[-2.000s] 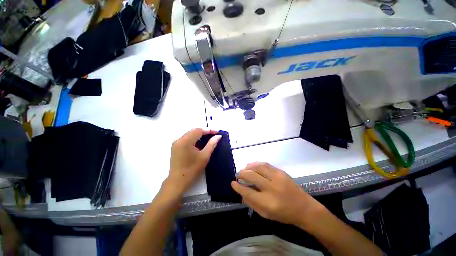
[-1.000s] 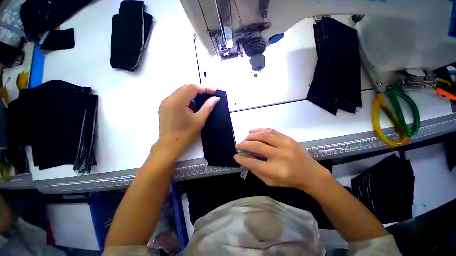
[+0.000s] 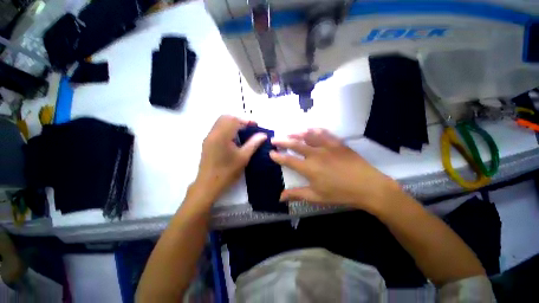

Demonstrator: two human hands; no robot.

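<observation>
A narrow black strip piece (image 3: 265,180) lies lengthwise at the table's front edge, below the machine's needle area. My left hand (image 3: 226,155) grips its far end, thumb on top and fingers at the far left corner. My right hand (image 3: 328,170) is at its right side with fingers spread, fingertips close to the far right corner. The hand is slightly blurred; whether it touches the cloth or holds something small is unclear. The presser foot (image 3: 275,90) is brightly lit beyond the strip.
White sewing machine (image 3: 467,38) spans the back. Strip stack (image 3: 169,72) and thick panel bundle (image 3: 87,164) lie left. A black pile (image 3: 397,103) and yellow-green scissors (image 3: 454,155) lie right. More black pieces (image 3: 476,228) are below the table edge at right.
My right hand has moved up along the strip from its near right edge toward the far end, and its fingers have spread. My left hand keeps its hold. The camera view has shifted.
</observation>
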